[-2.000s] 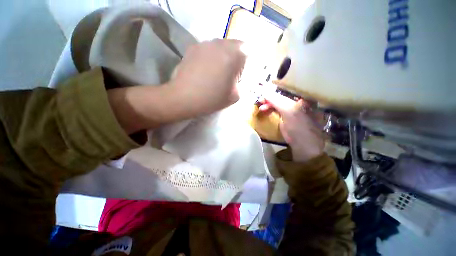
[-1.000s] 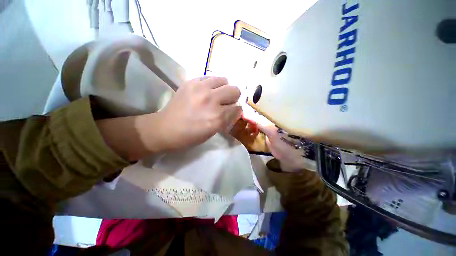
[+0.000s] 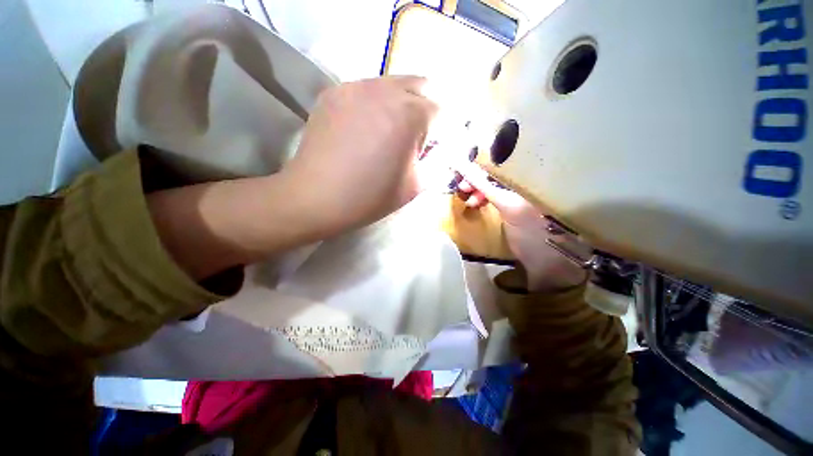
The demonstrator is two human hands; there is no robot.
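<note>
Pale beige-white fabric (image 3: 374, 276) lies in a large curled fold at the left and runs under my hands to the table's front. My left hand (image 3: 361, 147) is closed on the fabric beside the bright lamp spot, its fingertips washed out by glare. My right hand (image 3: 517, 214) is at the other side of the lamp spot, below the machine head, with its fingertips close together; whether they pinch the fabric cannot be told. The white sewing machine head (image 3: 660, 134) with blue letters fills the upper right. The needle area is lost in glare.
A printed ruler (image 3: 357, 340) runs along the table's front edge. A flat rectangle with a gold-brown edge (image 3: 446, 44) lies behind the lamp spot. A black curved rod (image 3: 664, 343) and thin threads are at the right. A blue crate (image 3: 490, 396) stands below the table.
The view has shifted, so the machine head and flat rectangle sit differently in the picture. My hands stay near the lamp spot; my left hand's fingertips are now more in the glare than one second ago.
</note>
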